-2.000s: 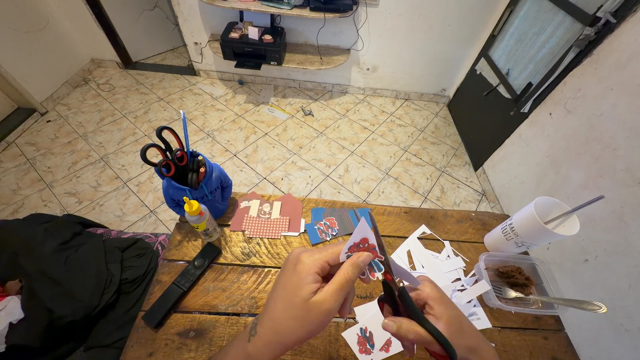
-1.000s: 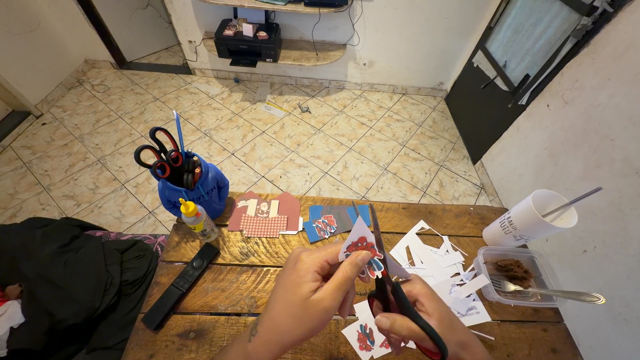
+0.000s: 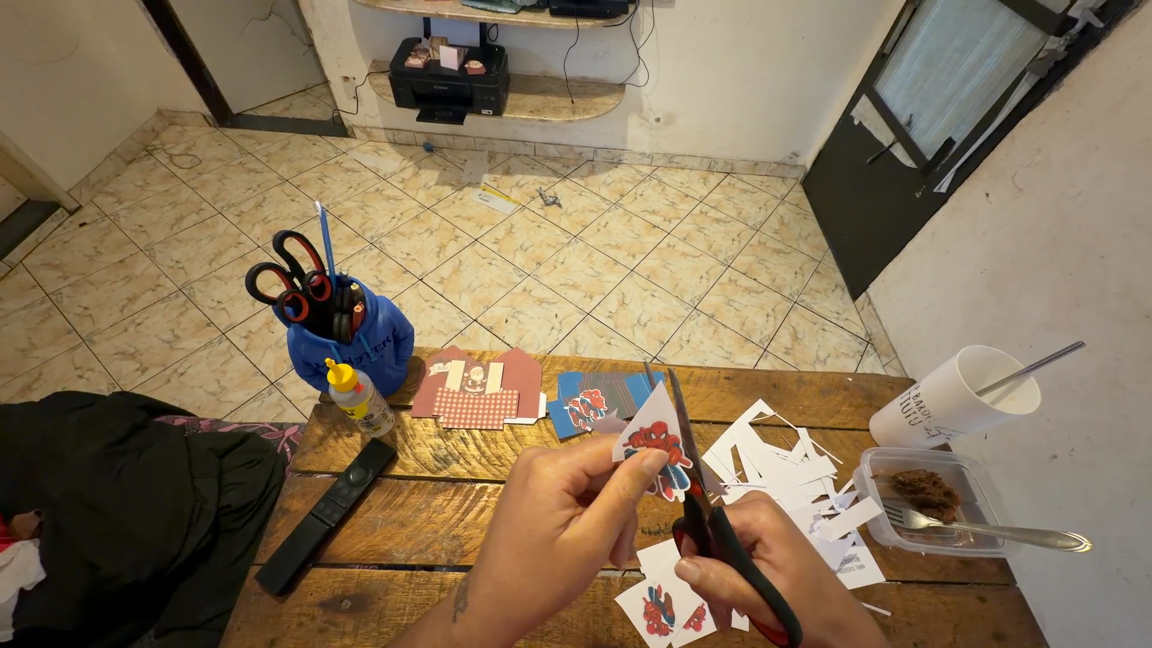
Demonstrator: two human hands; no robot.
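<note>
My left hand [image 3: 576, 522] pinches a paper cutout with a printed Spider-Man figure [image 3: 661, 445] by its lower left part. My right hand [image 3: 765, 567] holds black-and-red scissors [image 3: 706, 517], blades parted and pointing up, along the right edge of that paper. Below the hands lie white paper pieces with more printed figures [image 3: 657, 607]. White paper offcuts [image 3: 765, 450] are heaped to the right. Beyond my left hand are a blue-and-grey paper piece with a figure [image 3: 589, 405] and red paper pieces with a checked pattern [image 3: 477, 396].
On the wooden table [image 3: 432, 513] stand a blue holder with scissors and pencils [image 3: 351, 346], a glue bottle [image 3: 360, 400], a black remote control [image 3: 328, 513], a white cup with a metal straw [image 3: 945, 400], and a plastic container with brown food and a fork [image 3: 976, 486]. Dark cloth [image 3: 117, 513] lies left.
The scissors have shifted slightly against the paper, and their blades have opened and closed a little. The left hand keeps its pinch on the cutout.
</note>
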